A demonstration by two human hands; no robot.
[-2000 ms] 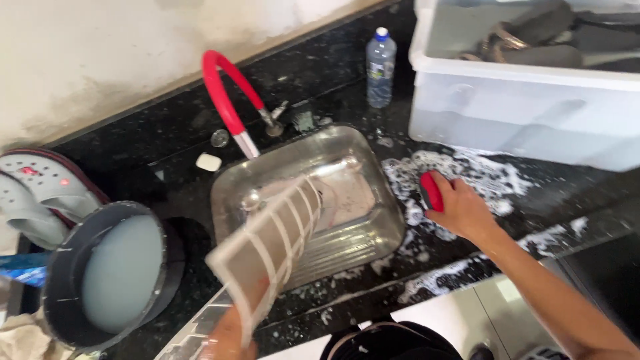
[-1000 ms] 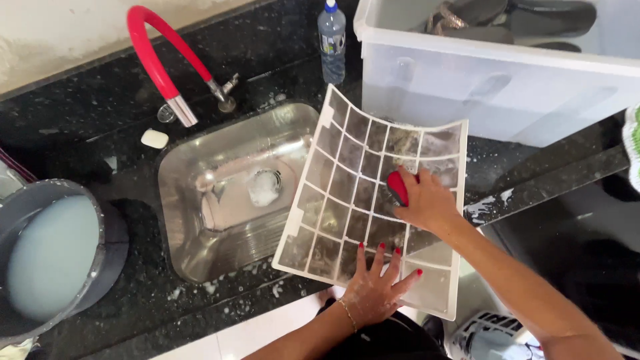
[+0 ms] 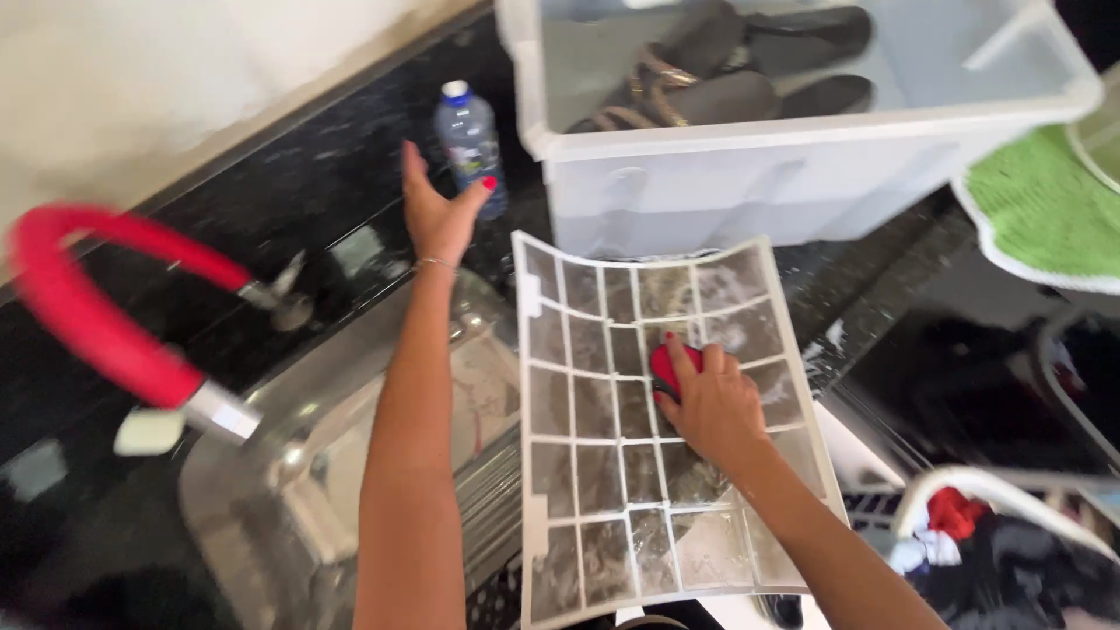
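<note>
My left hand [image 3: 442,210] reaches up beside a clear plastic bottle [image 3: 472,149] with a blue and white cap; its fingers are spread around the near side, and whether they touch it I cannot tell. A white-framed mesh air filter [image 3: 599,437], wet and curved, lies over the counter's edge and beside the sink. On its mesh my right hand [image 3: 722,407] presses a red and dark scrubbing brush [image 3: 667,367], whose bristles are hidden.
A steel sink [image 3: 219,516] with a red flexible faucet [image 3: 105,306] is at left, near a pale soap bar [image 3: 149,432]. Behind the filter stands a plastic bin [image 3: 787,140] holding sandals [image 3: 735,96]. A laundry basket [image 3: 927,481] with clothes is lower right.
My left hand has left the lower part of the filter and moved up to the bottle. My right hand keeps the brush on the mesh. Two seconds ago the brush was on the foamy counter.
</note>
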